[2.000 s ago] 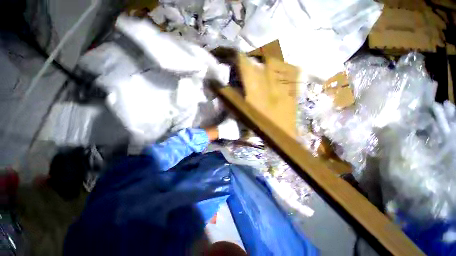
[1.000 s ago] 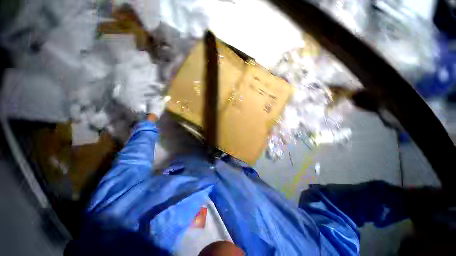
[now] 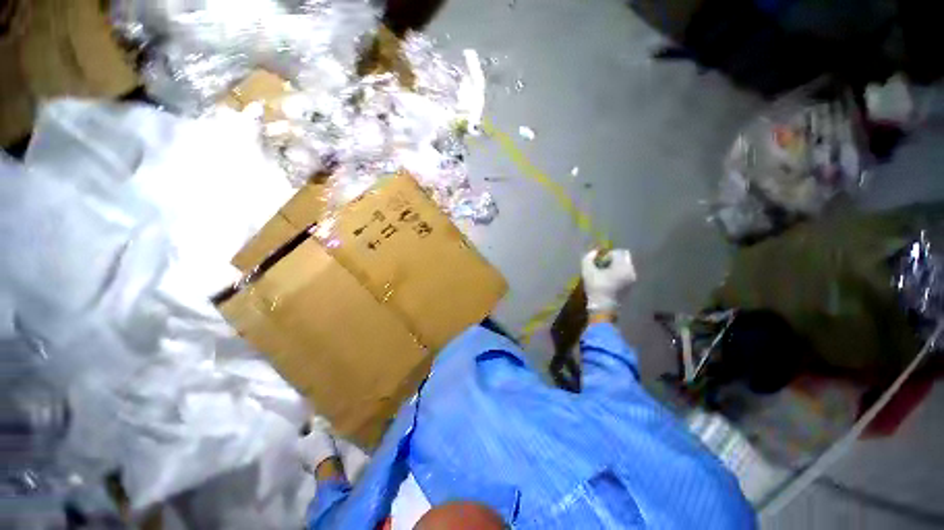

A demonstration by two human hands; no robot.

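A brown cardboard carton (image 3: 357, 300) with dark print lies tilted in front of me, left of centre, its panels closed or flattened; I cannot tell which. My left hand (image 3: 317, 445), in a white glove, is at the carton's lower corner beside white sheeting; its fingers are blurred and partly hidden, so its grip is unclear. My right hand (image 3: 608, 280), in a white glove, is out to the right, away from the carton, with fingers curled into a fist. No held object is clear in it. A narrow dark brown thing (image 3: 567, 326) shows beside its wrist.
White foam or plastic sheets (image 3: 155, 259) heap at left. Clear film and scraps (image 3: 383, 124) lie beyond the carton. Yellow tape (image 3: 538, 176) marks the grey floor. A clear bag of waste (image 3: 792, 155) and a metal frame (image 3: 699, 347) are at right.
The view has swung right, and the carton appears lower left. The long dark strip across the earlier views is no longer seen there. My right hand now shows as a fist.
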